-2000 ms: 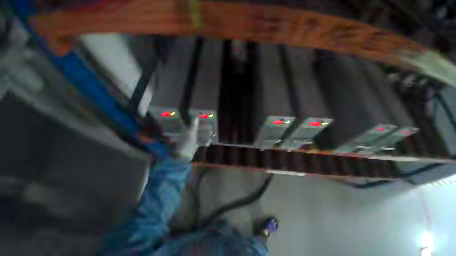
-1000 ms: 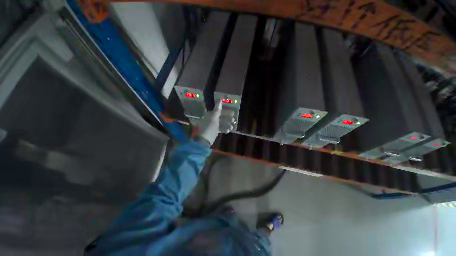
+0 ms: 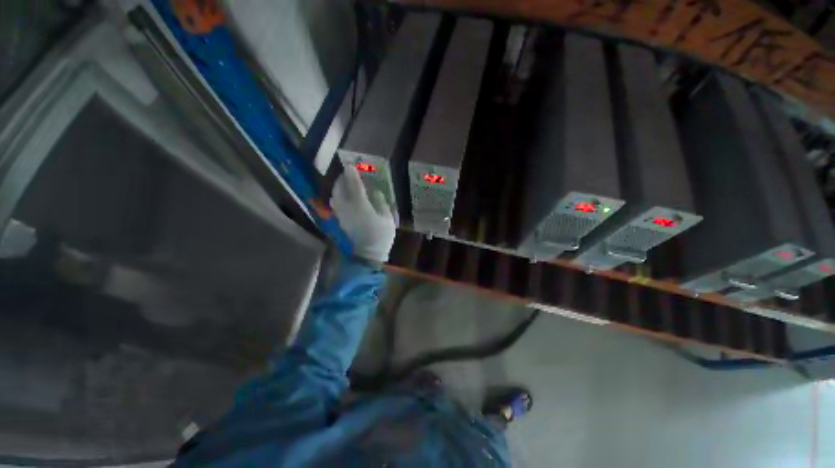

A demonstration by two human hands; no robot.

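Note:
My left hand, in a white glove, is at the front of the leftmost grey power module. One finger points up beside its red display, another part of the hand lies lower on the panel. It covers the lower front and handle; contact cannot be told for certain. No held object shows. A second module stands on edge just right, its red display lit. My right hand is not in view.
More modules with red displays stand to the right, including a nearby pair. An orange beam crosses above; a blue upright stands left. A large dark-panelled unit is at left. A dark cable lies below the rack.
My left hand has moved left from the second module's front to the leftmost one. Green lights seen earlier on these two modules no longer show. The view has shifted, with the rack appearing farther right.

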